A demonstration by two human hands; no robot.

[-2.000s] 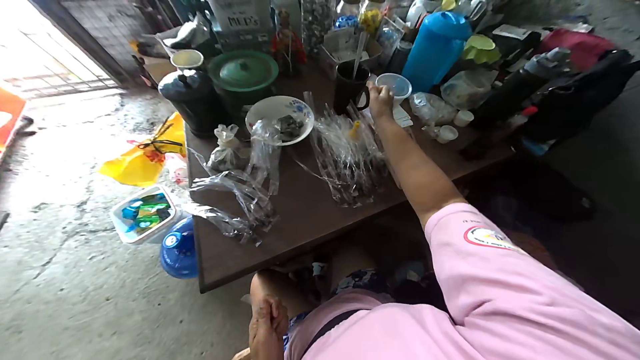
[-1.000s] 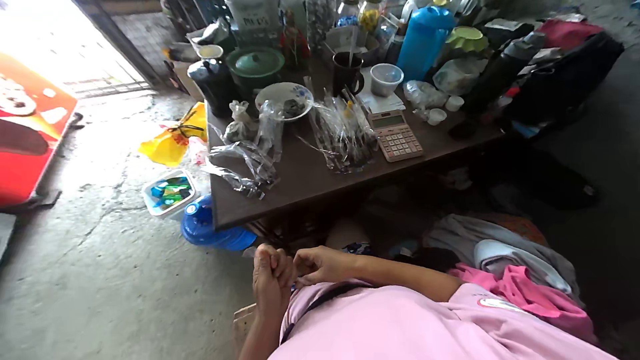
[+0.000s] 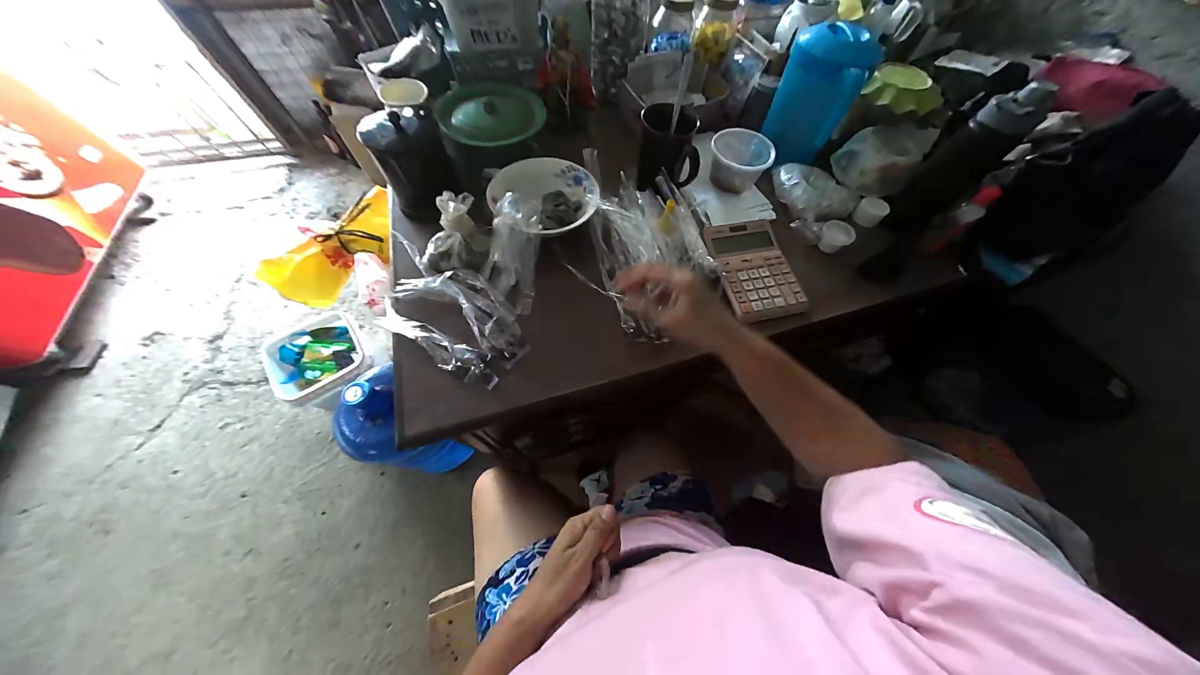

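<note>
My left hand (image 3: 583,548) rests at my lap, its fingers closed on a small clear plastic bag (image 3: 597,486) whose contents are hard to make out. Blurred by motion, my right hand (image 3: 670,298) is over the near end of a pile of clear plastic strips or bags (image 3: 647,234) on the table; whether it holds anything cannot be told. A pink calculator (image 3: 757,275) lies just right of that hand. More clear plastic packets (image 3: 469,314) lie at the table's left, beside a tied bag (image 3: 455,239) and a flowered bowl (image 3: 546,183) with dark contents.
On the brown table (image 3: 562,375) stand a black mug (image 3: 664,155), a plastic tub (image 3: 741,161), a blue jug (image 3: 820,89), a green lidded pot (image 3: 489,117) and small white cups (image 3: 836,236). A blue water bottle (image 3: 375,417) and an open tub of packets (image 3: 314,356) are on the floor at left.
My right hand was at the black mug, then down beside my left hand at the lap; now it is out over the plastic pile. My left hand stays near my lap.
</note>
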